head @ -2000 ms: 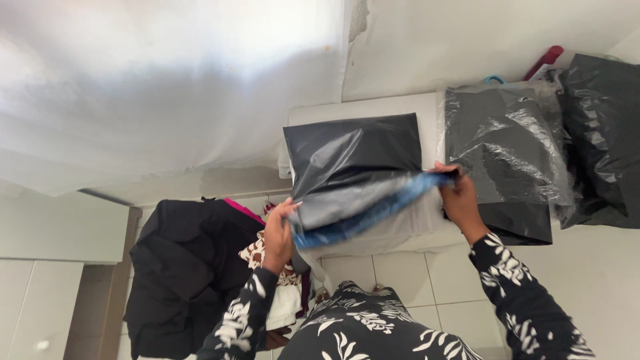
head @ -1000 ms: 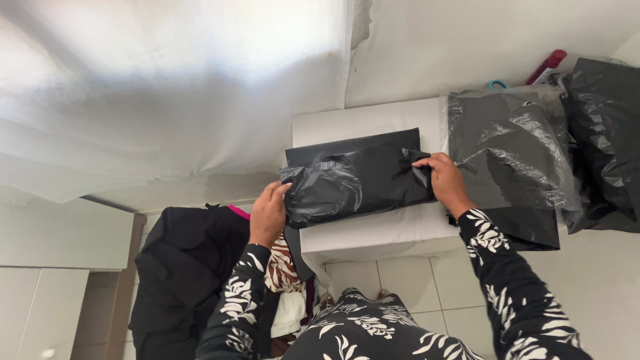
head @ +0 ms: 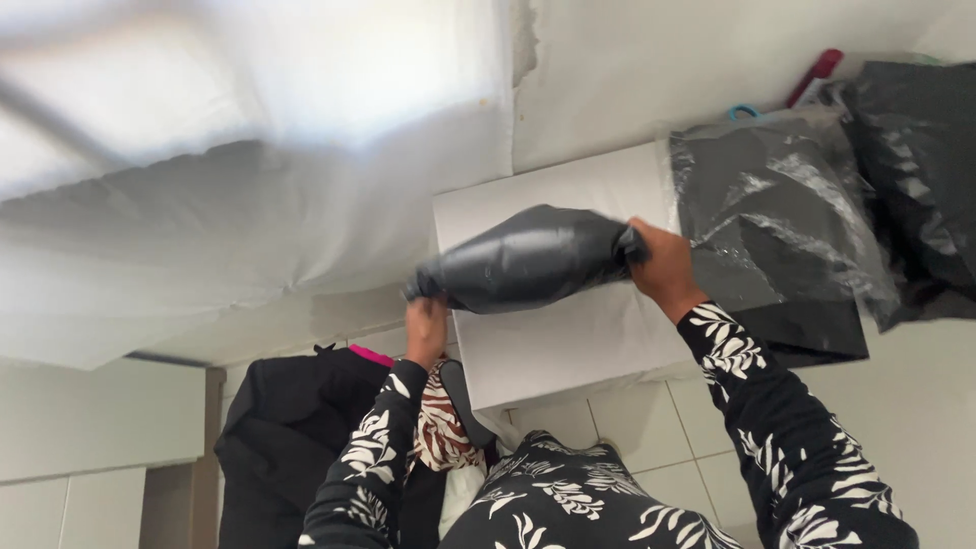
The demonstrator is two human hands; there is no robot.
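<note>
A black plastic bag [head: 534, 259], puffed out in the middle and bunched at both ends, is held above a white-covered table [head: 564, 358]. My left hand [head: 427, 328] grips its left end, just past the table's left edge. Closed around the bunched right end is my right hand [head: 665, 263]. What the bag holds inside is hidden. To the right of my right hand lie black items in a clear plastic wrapping [head: 770, 221].
Black clothing [head: 297, 427] and brown-and-white patterned cloth [head: 442, 419] are piled left of the table. More black plastic [head: 923, 175] lies at the far right, near a dark red object [head: 816, 76]. A white curtain [head: 366, 206] hangs at back left.
Two seconds ago my hands held a blurred blue and grey item over a flat black bag. The bag lay folded on the table a second ago; now it is lifted, with its ends bunched.
</note>
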